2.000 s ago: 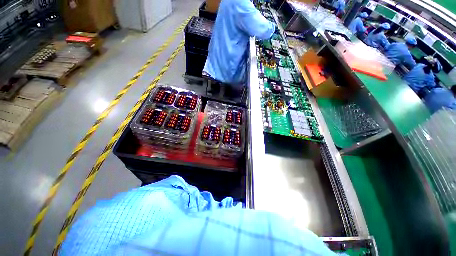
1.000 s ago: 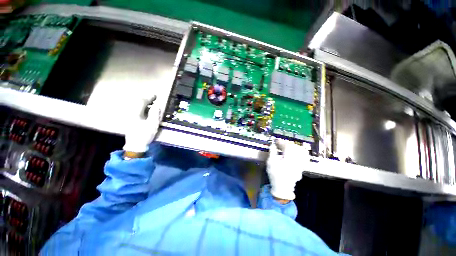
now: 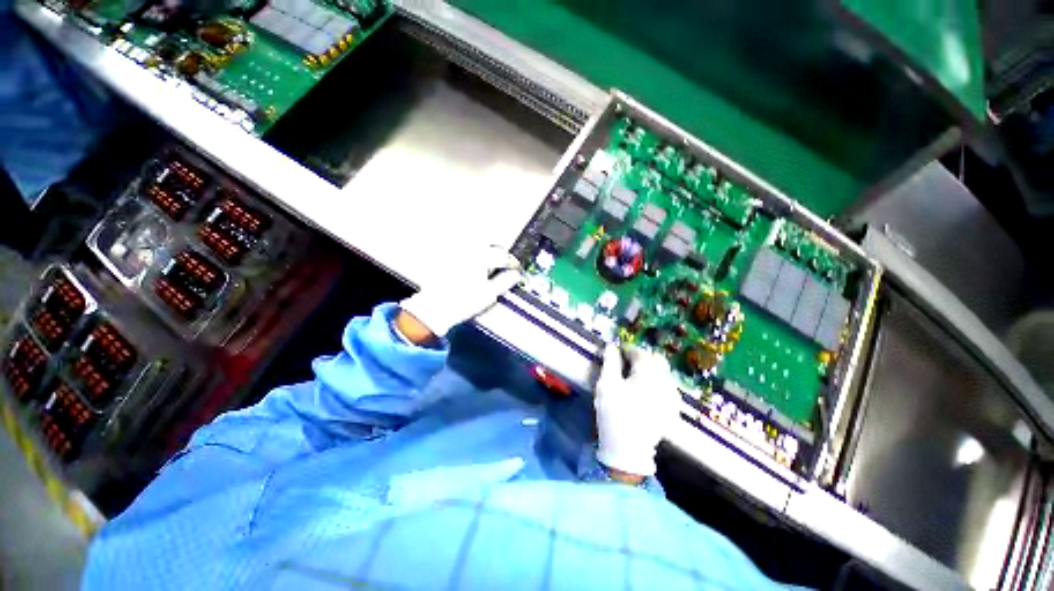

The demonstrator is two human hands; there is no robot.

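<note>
A green circuit board (image 3: 740, 335) crowded with parts lies inside a light-rimmed carrier frame (image 3: 861, 335) on the conveyor. It bears a round dark toroidal coil with red and blue, grey blocks and orange-brown coils. My left hand (image 3: 462, 293), in a white glove, is at the carrier's near left corner, fingertips on or over its edge. My right hand (image 3: 635, 404), in a white glove, is at the near edge, left of its middle, with fingertips at the board's edge parts. Whether either hand grips anything cannot be told.
Another board (image 3: 272, 58) lies on the conveyor at the upper left. Metal rails (image 3: 347, 219) run along the line. Trays of dark parts with orange-red rows (image 3: 191, 281) stand in a dark bin at left. Part of a person in blue (image 3: 52, 116) shows at the far left.
The view has turned, so the carrier now slants down to the right. My right hand has moved left along the near edge, closer to my left hand. My left hand stays at the left corner.
</note>
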